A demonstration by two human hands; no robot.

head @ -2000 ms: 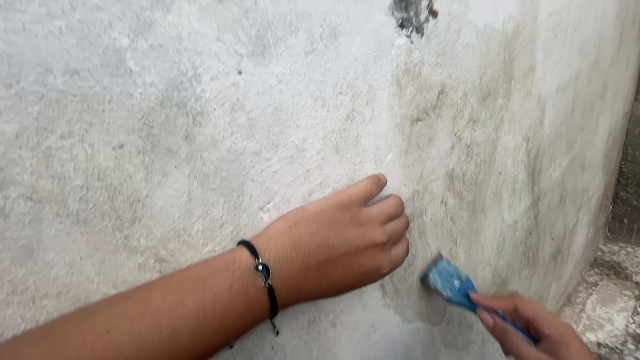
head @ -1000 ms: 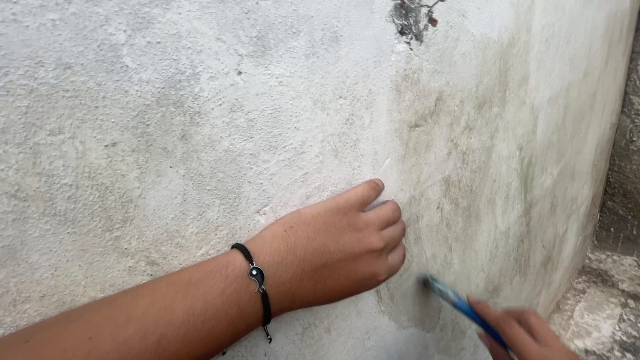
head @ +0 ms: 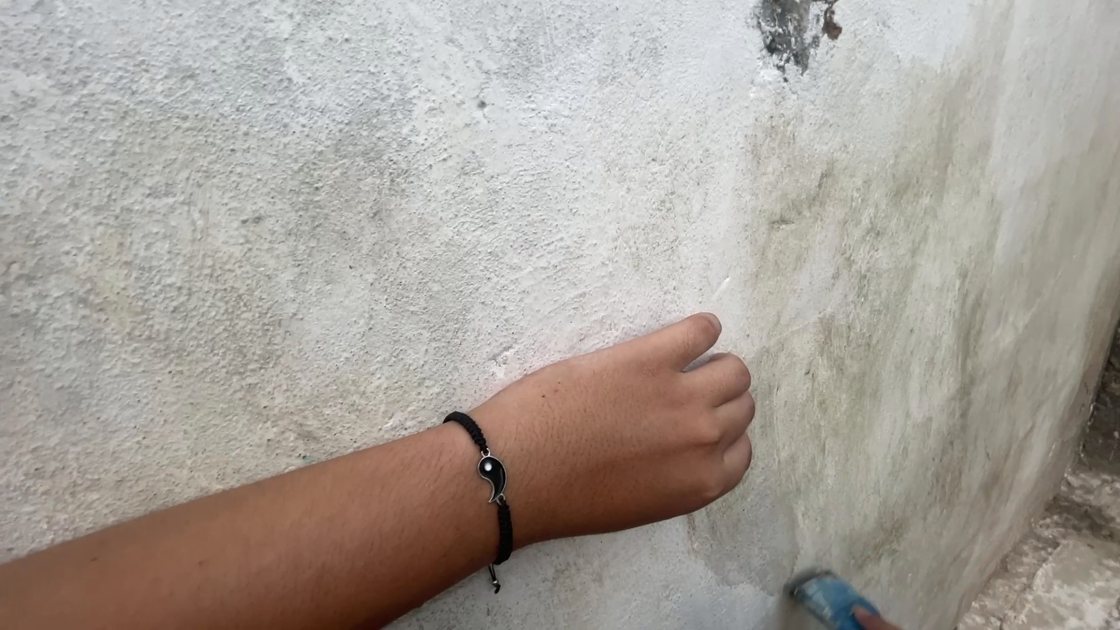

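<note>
My left hand (head: 643, 429) rests against the rough white plastered wall (head: 394, 227), fingers curled in and nothing visible in them. A black braided bracelet with a teardrop charm (head: 492, 478) circles its wrist. At the bottom right, only a fingertip of my right hand (head: 873, 619) shows, on the blue handle of a scraper-like or brush-like tool (head: 827, 598). The tool's dark, blurred end is at the wall, below and to the right of my left hand. Greenish-brown stains (head: 875, 385) mark the wall on that side.
A dark chipped patch (head: 787, 31) breaks the plaster near the top. Along the right edge the wall curves away, and rough pale stone or concrete ground (head: 1050, 560) lies at its foot in the lower right corner.
My right hand has moved down with the blue tool, mostly out of view, where more of it showed before. My left hand has stayed nearly in place against the wall.
</note>
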